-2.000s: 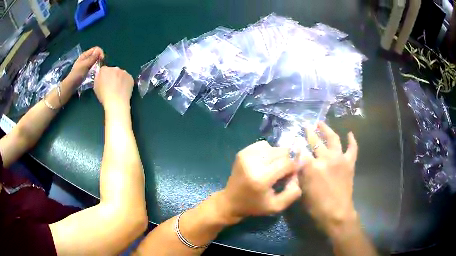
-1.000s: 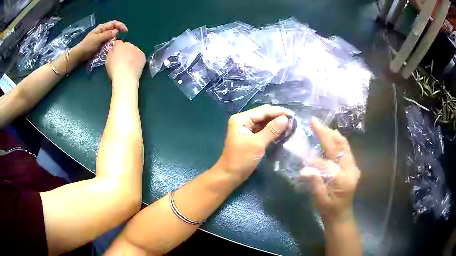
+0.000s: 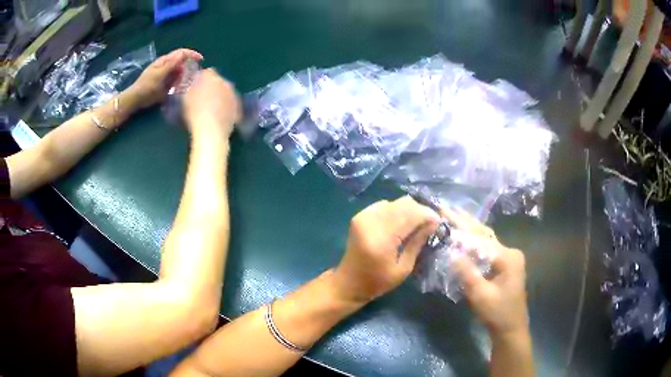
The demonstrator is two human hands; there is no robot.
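Observation:
My left hand [image 3: 386, 247] pinches a small dark curled part [image 3: 441, 233] between thumb and fingertips. My right hand [image 3: 494, 276] holds a crumpled clear plastic bag [image 3: 441, 274] against it, just right of my left fingers. Whether the part is inside the bag or at its mouth I cannot tell. The main bag pile [image 3: 412, 118], overlapping clear bags with strong white glare, lies on the dark green table [image 3: 272, 243] just beyond my hands.
Another person's hands [image 3: 210, 99] hold a small bag at left, with more bags [image 3: 99, 81] beside them. A looser bag pile [image 3: 633, 258] and yellow-green strips [image 3: 640, 158] lie at right. Beige rack legs [image 3: 622, 70] stand upper right; a blue tray [image 3: 175, 9] is upper left.
My hands have come closer together around the part and the bag, and sit slightly lower. The bag looks more bunched. The view has shifted, with the blue tray back in sight.

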